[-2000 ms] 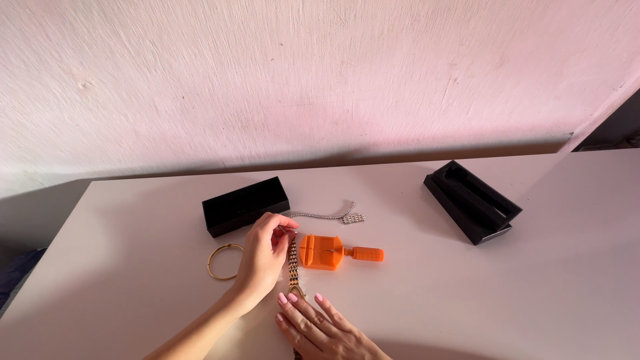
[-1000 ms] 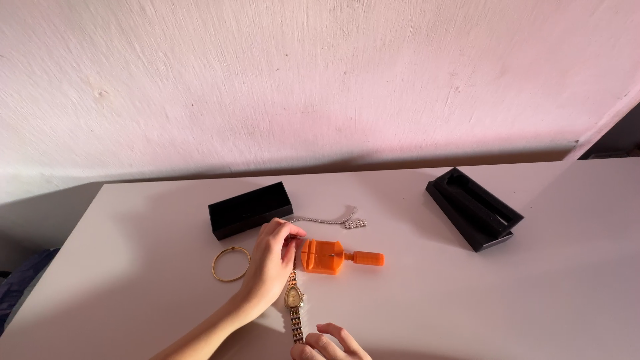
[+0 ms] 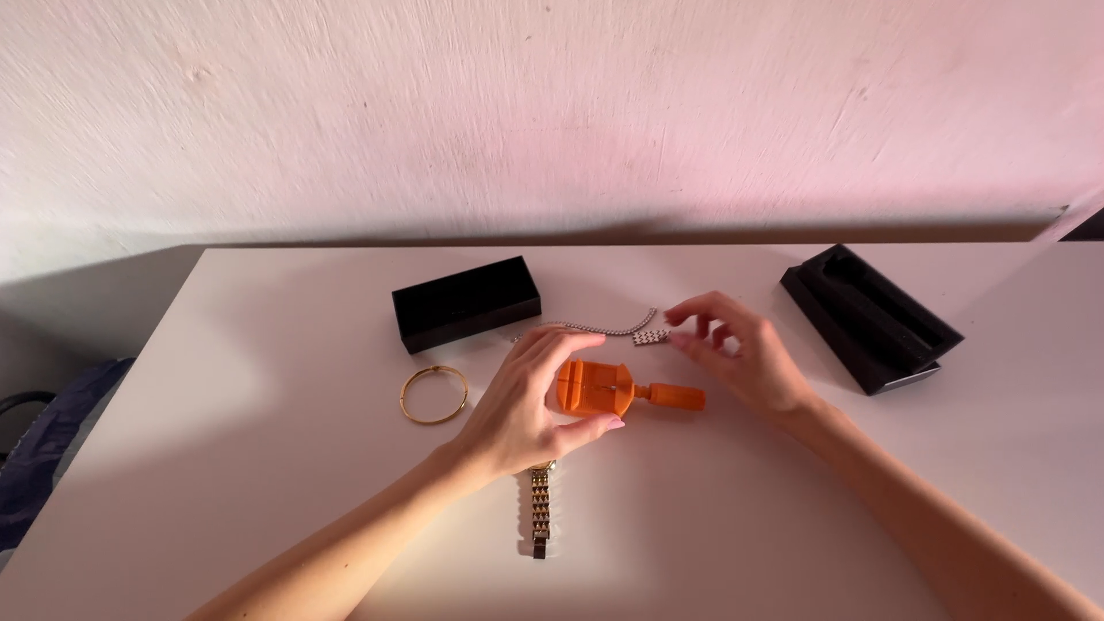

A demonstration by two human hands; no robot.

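My left hand [image 3: 539, 397], fingers and thumb spread, reaches around the left part of an orange plastic watch-link remover [image 3: 601, 390]; whether it touches the tool I cannot tell. Beneath the wrist lies a gold-toned watch with a metal bracelet [image 3: 541, 504], its face mostly hidden by the hand. My right hand [image 3: 720, 345] has its fingertips at the right end of a short silver link strip [image 3: 650, 337]; a grip on it is not clear. A thin silver chain bracelet [image 3: 617, 331] curves behind the tool. To the left rests a gold bangle [image 3: 434, 395].
An open black box [image 3: 467, 304] stands behind the bangle. Another black box part with a foam insert [image 3: 871, 315] leans at the right, behind my right hand. The white table [image 3: 285, 414] meets a plaster wall at the back, and dark fabric [image 3: 60, 423] hangs beyond its left edge.
My right hand has moved from the watch at the front to the silver link strip at the back right. My left hand has left the top of the watch bracelet and opened around the orange tool.
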